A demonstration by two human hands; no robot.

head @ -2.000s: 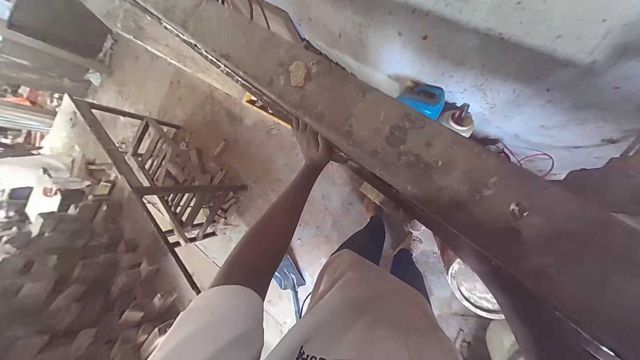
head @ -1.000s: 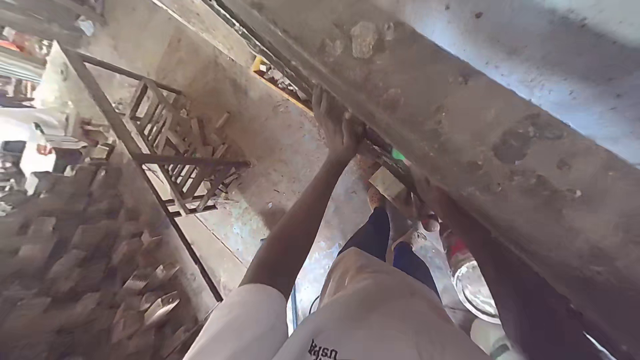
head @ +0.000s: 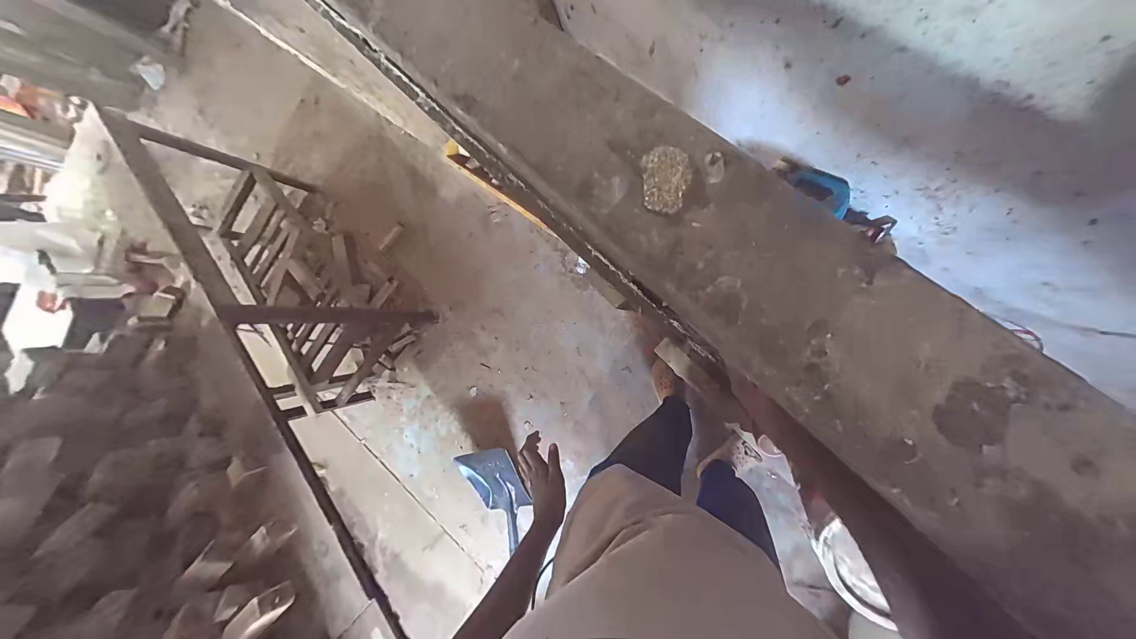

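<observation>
My left hand (head: 543,479) hangs low with its fingers apart and holds nothing, beside the blade of a blue shovel (head: 499,479). From the lower right, my right forearm (head: 852,479) reaches along the near edge of a long, dusty grey slab or ledge (head: 799,266). The right hand is largely hidden at that edge, so its grip does not show. A rough, light-brown lump (head: 666,179) rests on the slab. Below the same edge, near my feet, is a small pale block (head: 688,362).
A dark slatted frame (head: 328,315) stands at the left among wood pieces; a heap of blocks (head: 133,524) fills the lower left. A yellow-edged object (head: 501,191) lies under the slab. Beyond the slab is a blue container (head: 821,188). A round metal vessel (head: 856,568) sits lower right.
My left hand has left the slab's edge, where both earlier frames show it, and moved down beside the shovel. The view has shifted, and the blue container is visible again.
</observation>
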